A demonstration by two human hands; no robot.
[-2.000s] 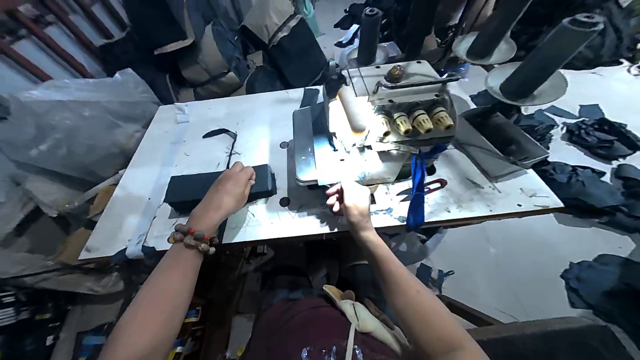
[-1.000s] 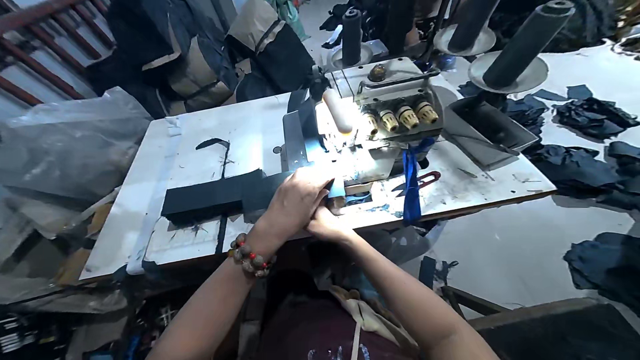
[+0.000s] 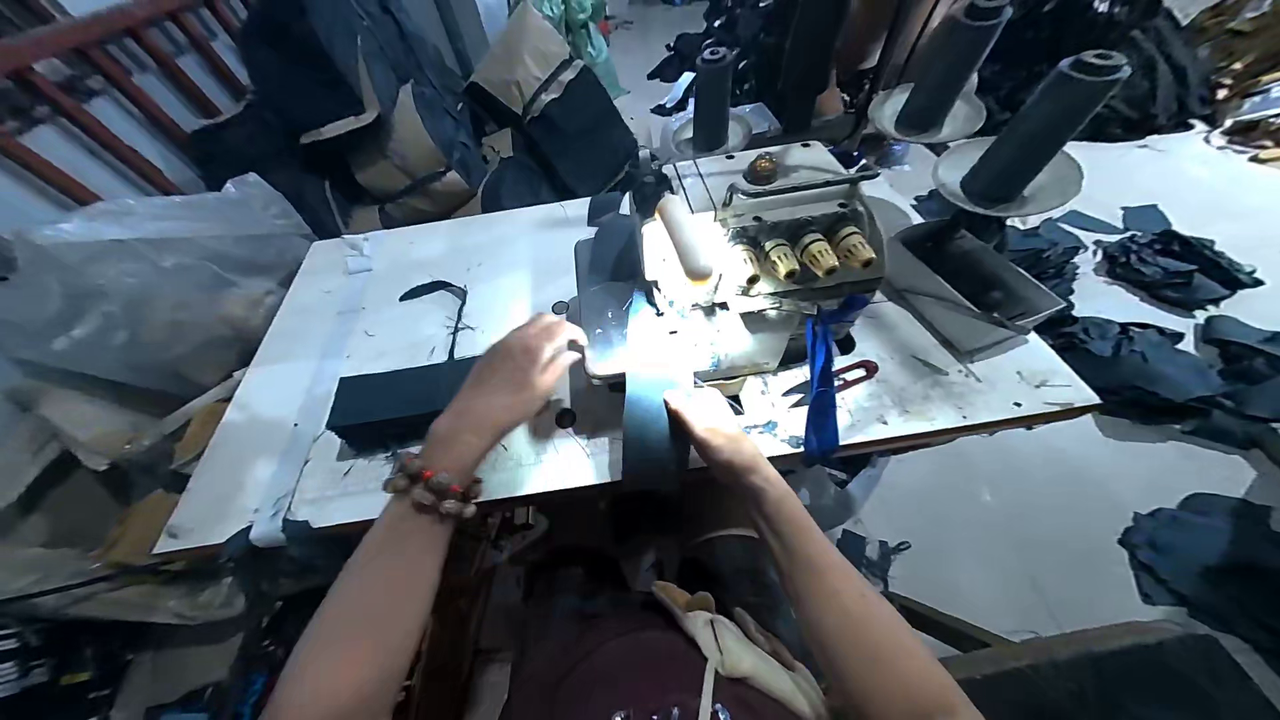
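Note:
A dark fabric strip [image 3: 655,430] runs from under the presser area of an overlock sewing machine [image 3: 790,240] down over the table's front edge. My right hand [image 3: 712,425] rests at the strip's right side with its fingertips on it, just below the lit needle area. My left hand [image 3: 525,370], with beads at the wrist, is left of the machine plate; its fingers are curled, and whether they hold anything cannot be told. Beneath and left of it lies a stack of dark fabric pieces [image 3: 395,400]. Red-handled thread snips [image 3: 855,376] lie behind a hanging blue strip [image 3: 821,390].
Thread cones [image 3: 1040,130] stand behind the machine, near a grey metal tray [image 3: 975,285]. Dark fabric scraps [image 3: 1170,270] cover part of the right-hand surface. Plastic bags [image 3: 150,280] lie left of the white table [image 3: 360,280]. A curved dark tool or scrap [image 3: 432,290] lies behind the stack.
My hands, together by the machine's front one second ago, are now apart, the left one farther left. A fabric strip now extends from the machine over the table edge.

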